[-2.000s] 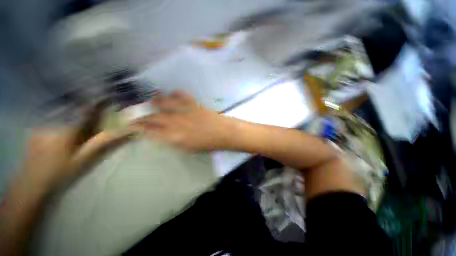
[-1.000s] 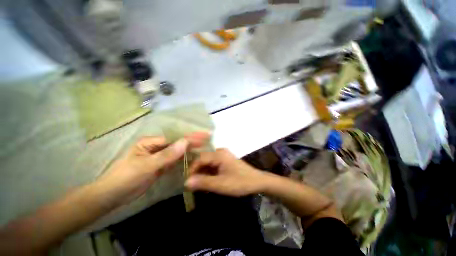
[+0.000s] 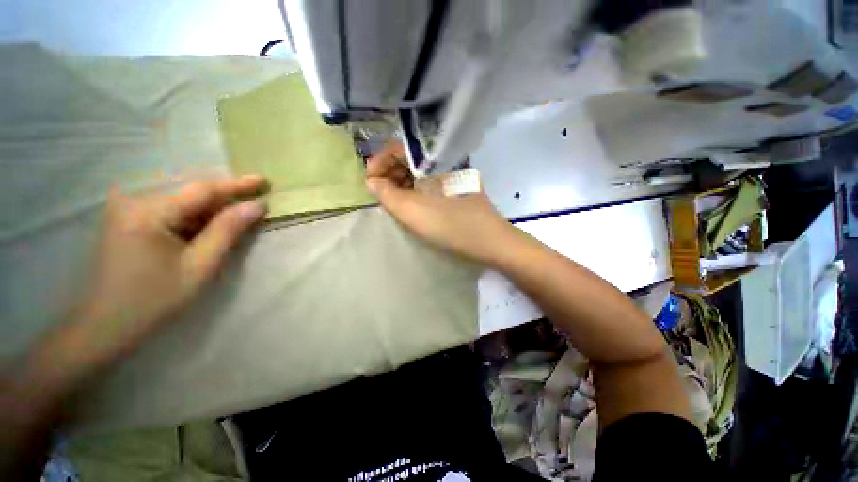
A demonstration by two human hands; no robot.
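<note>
A small olive patch (image 3: pixel 293 141) lies on the large pale grey-green panel (image 3: pixel 329 292), its front edge folded into a straight line. My left hand (image 3: pixel 155 249) pinches the patch's left front corner between thumb and fingers. My right hand (image 3: pixel 437 207) is at the patch's right front corner beside the needle area, its fingertips at the edge and partly hidden by the machine. The sewing machine head (image 3: pixel 376 56) stands over the patch's right side. The presser foot and needle cannot be made out clearly.
The white machine bed (image 3: pixel 527 151) extends to the right. A wooden box (image 3: pixel 687 240) of scraps stands at its right end, with a white bin (image 3: pixel 776 315) beyond. Heaped cloth (image 3: pixel 696 348) lies below the box. More olive cloth (image 3: pixel 160 452) hangs at the lower left.
My hands have moved apart from the thin folded edge they pinched together. They now lie at the two ends of the patch's front edge. The view has shifted, showing more of the machine head.
</note>
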